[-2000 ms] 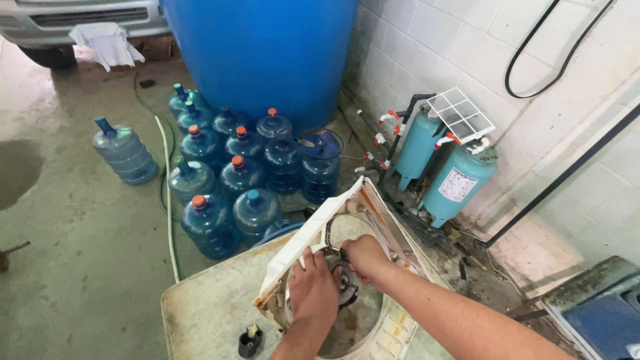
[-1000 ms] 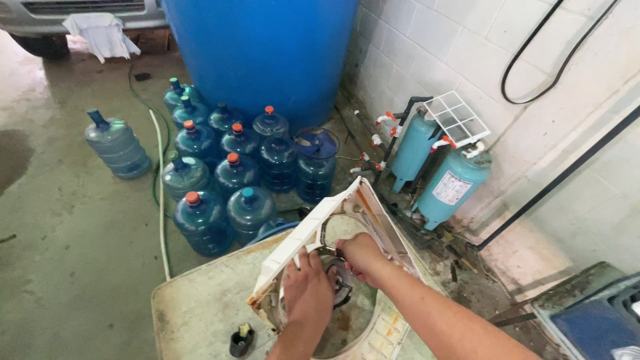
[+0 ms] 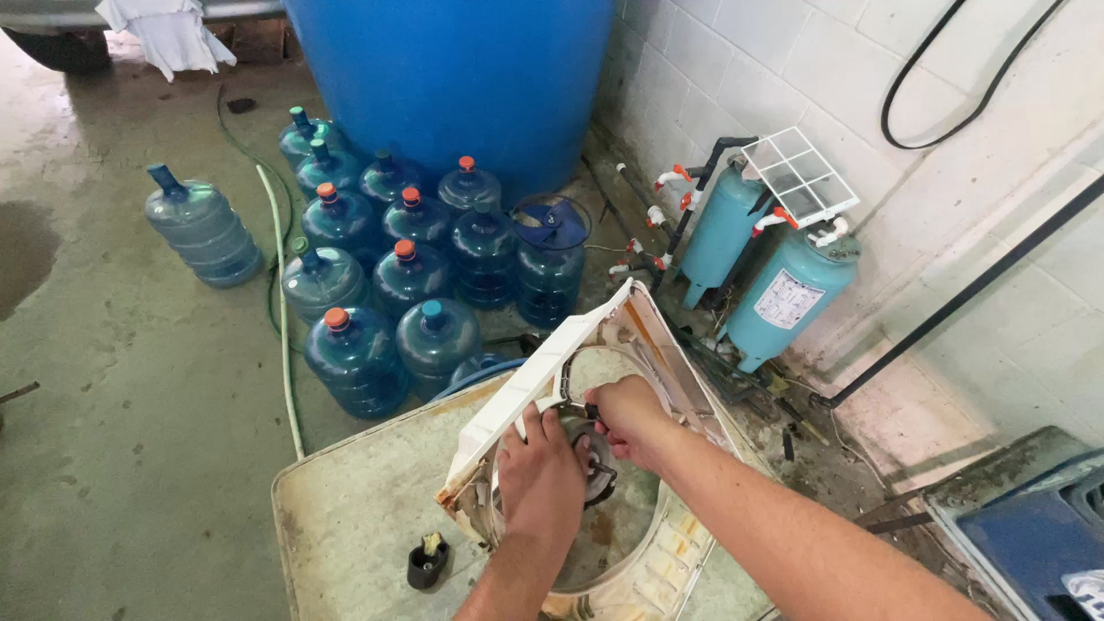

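A dirty white plastic housing (image 3: 539, 371) with a round opening stands tilted on a worn tabletop (image 3: 371, 483). My left hand (image 3: 543, 470) grips a white spoke or bracket across its opening, beside a dark round part that looks like a motor (image 3: 601, 483). Closed around a small black part or tool handle, my right hand (image 3: 634, 420) works at the same bracket from the right; exactly what it holds is mostly hidden. A small black cup-like part (image 3: 428, 561) with something yellowish in it lies on the tabletop, left of the housing.
Several blue water jugs (image 3: 354, 362) stand on the floor beyond the tabletop, before a large blue tank (image 3: 457, 78). A fan blade (image 3: 552, 226) rests on one jug. Two teal pressure tanks (image 3: 798, 293) with pipes stand by the block wall. A hose (image 3: 280, 328) runs along the floor at left.
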